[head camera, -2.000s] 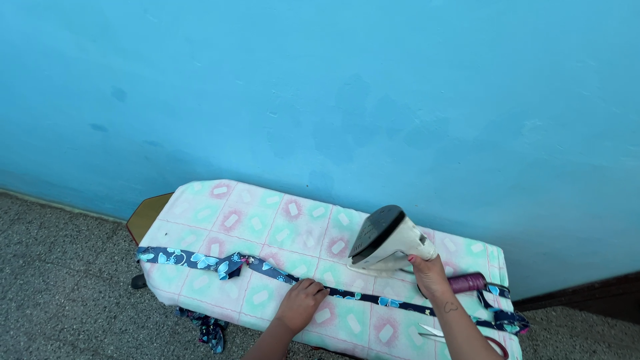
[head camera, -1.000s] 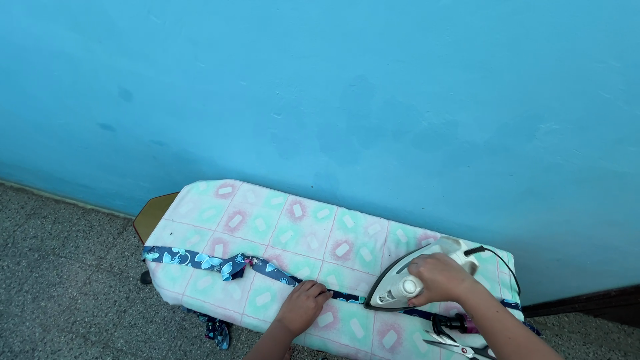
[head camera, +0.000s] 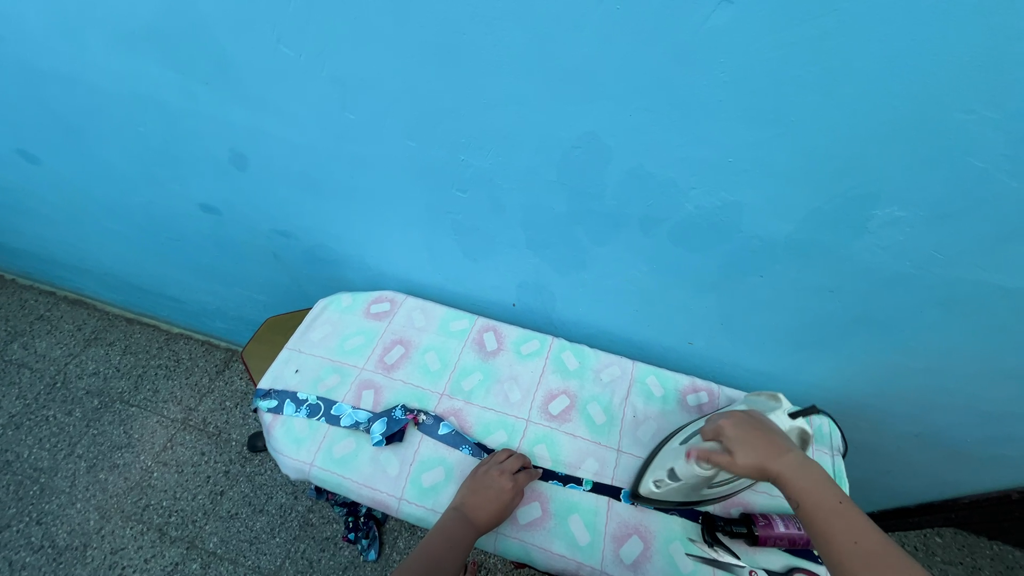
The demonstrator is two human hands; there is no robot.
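My right hand (head camera: 740,448) grips the handle of a white clothes iron (head camera: 680,472), which lies flat near the right end of the ironing board (head camera: 592,400). The iron's tip rests on a narrow navy fabric strip (head camera: 576,480) with a light-blue butterfly print. My left hand (head camera: 498,480) presses its fingertips on the strip, left of the iron. Left of that hand the strip is wider, with a twisted bunch (head camera: 390,424). A purple bottle with a black top (head camera: 776,530) and open scissors (head camera: 724,560) lie by my right forearm.
A blue wall (head camera: 512,160) runs along the board's far side. Speckled floor (head camera: 120,448) shows at left. Dark printed fabric (head camera: 356,520) hangs below the board's near edge. A tan pointed panel (head camera: 276,344) juts out at the left end, and the iron's black cord (head camera: 828,420) curves at right.
Two seconds ago the iron was raised, its soleplate visible; it then came down onto the strip. Since one second ago it has shifted little. My left hand stays on the strip.
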